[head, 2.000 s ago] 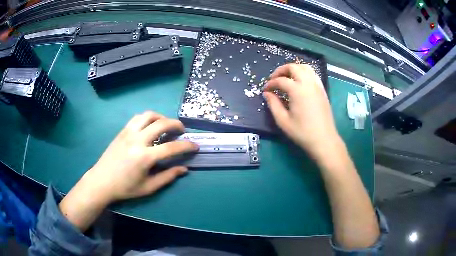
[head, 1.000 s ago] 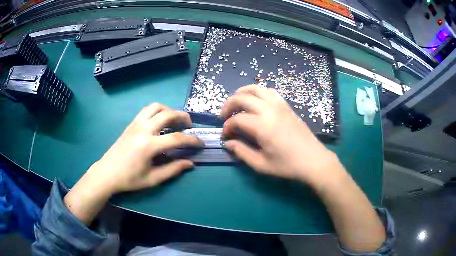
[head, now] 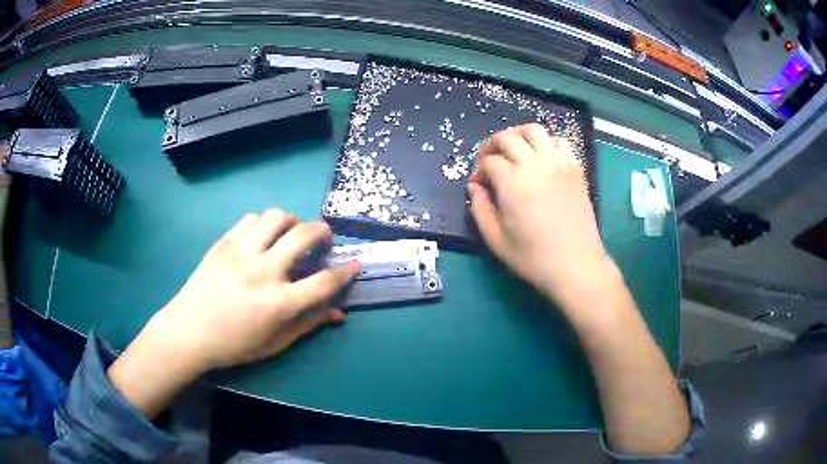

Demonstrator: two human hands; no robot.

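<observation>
A long black housing [head: 390, 272] lies on the green mat in front of me, its top face up and shining grey, with ringed holes at its right end. My left hand [head: 263, 290] grips its left part and hides that end. My right hand [head: 530, 204] is over the right part of the black parts tray [head: 422, 168], fingertips low among the small metal parts [head: 367, 195]. Its fingers are bent close together; whether they pinch a part cannot be seen.
Stacked black housings stand at the back left [head: 245, 113] and far left [head: 68, 168]. A pale plastic item [head: 649, 199] lies right of the tray. Behind the mat run conveyor rails with an orange-red piece [head: 669, 59]. A blue sleeve [head: 27, 385] shows at the lower left edge.
My right hand has moved from the housing back to the tray. My left hand still holds the housing, which now lies slightly tilted. The orange-red piece has moved right along the conveyor.
</observation>
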